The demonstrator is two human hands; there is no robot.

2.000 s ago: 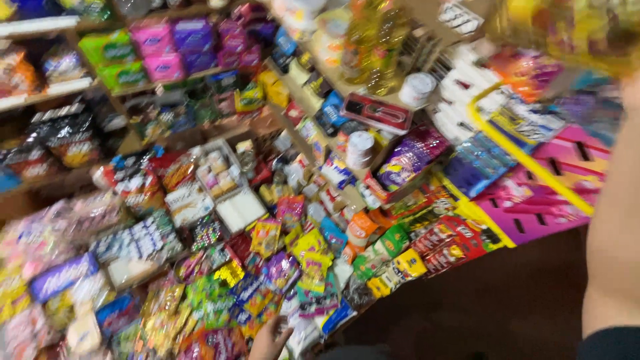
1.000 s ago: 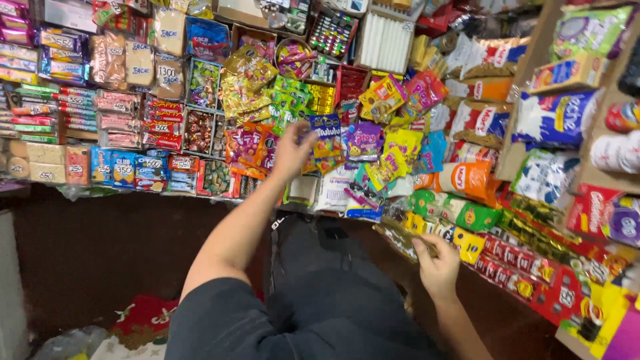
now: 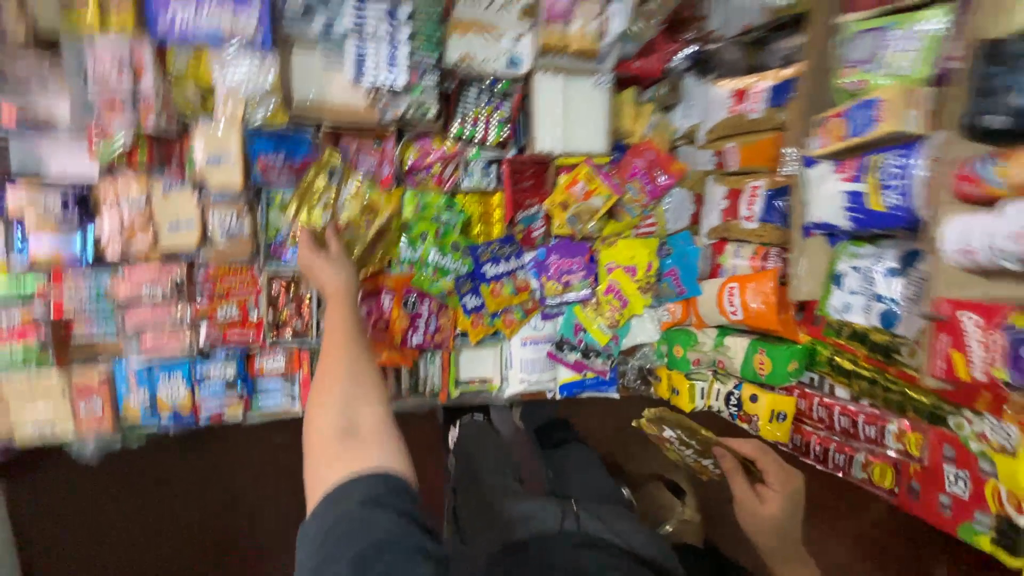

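My left hand (image 3: pixel 328 260) reaches over the display to a pile of gold candy packets (image 3: pixel 364 212); its fingers touch one upright gold packet, and blur hides whether they grip it. Low on the right, my right hand (image 3: pixel 756 476) holds a gold candy packet (image 3: pixel 680 440) by its end, between thumb and fingers, in front of the display edge. Green candy packets (image 3: pixel 432 240) lie right of the gold pile. Beside them are blue-and-yellow packets (image 3: pixel 498 288), purple packets (image 3: pixel 566 272) and yellow packets (image 3: pixel 624 280). Orange-and-purple packets (image 3: pixel 408 316) lie below the gold ones.
Boxed chocolate bars and blue cookie packs (image 3: pixel 172 392) line the left front edge. An orange bag (image 3: pixel 748 304), green bags (image 3: pixel 756 356) and red packets (image 3: pixel 848 424) line the right. A box of white sticks (image 3: pixel 570 112) stands farther back. My legs are below the display's front edge.
My left hand has moved left, from near the blue-and-yellow packets to the gold pile. My right hand still holds the gold packet.
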